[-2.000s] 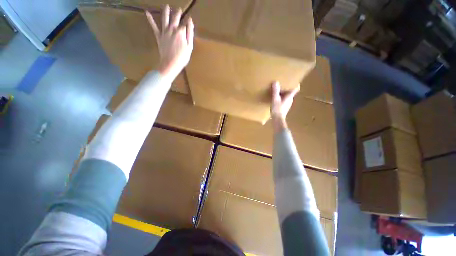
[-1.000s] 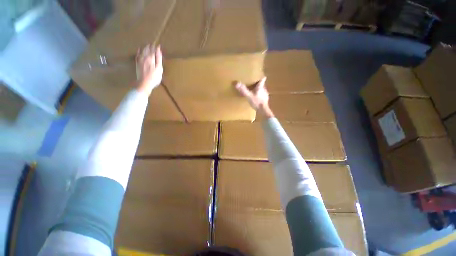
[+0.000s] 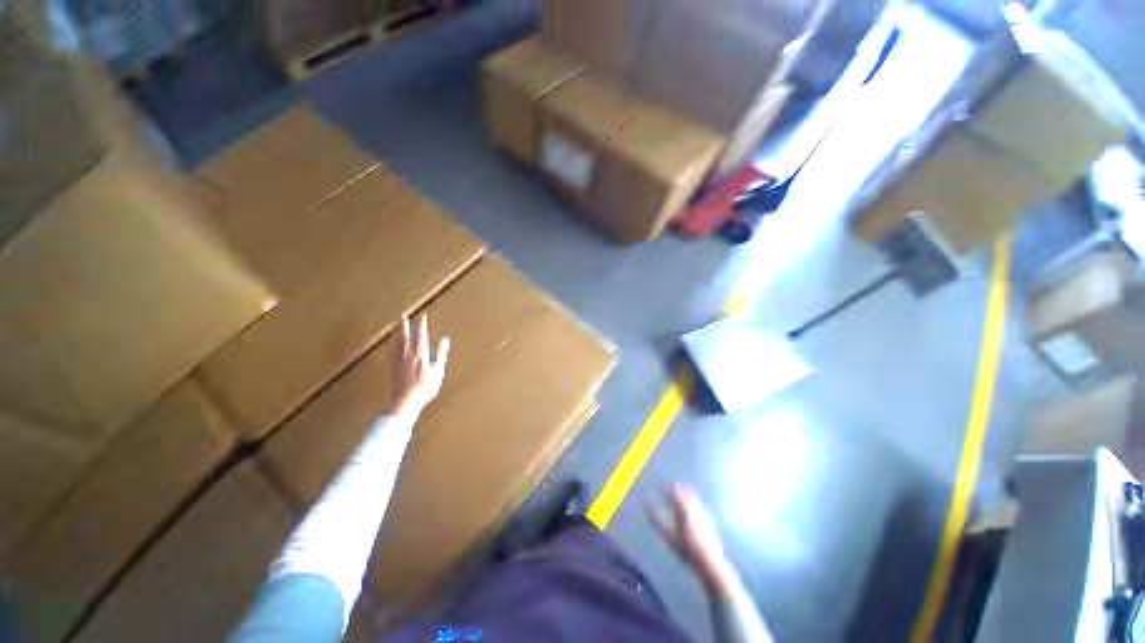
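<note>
A block of brown shipping cartons (image 3: 502, 377) fills the lower left, their tops at about waist height. A larger carton (image 3: 126, 283) sits on top at the far left. My left hand (image 3: 419, 367) is over the near cartons with fingers spread and holds nothing; whether it touches the top is unclear. My right hand (image 3: 688, 528) is blurred, empty and open, above the floor to the right of the cartons. The pale platform scale (image 3: 746, 363) lies bare on the floor ahead, with its indicator (image 3: 925, 255) on a thin post.
More cartons (image 3: 603, 145) stand ahead by a red pallet jack (image 3: 725, 201). Cartons (image 3: 992, 151) are stacked at the upper right. Yellow lines (image 3: 979, 427) cross the grey floor. A white-edged table (image 3: 1048, 540) is at the lower right, and a pallet (image 3: 364, 40) at the top left.
The view has swung right, bringing the scale and floor into sight. Both hands have come off the upper carton, which now sits at the far left.
</note>
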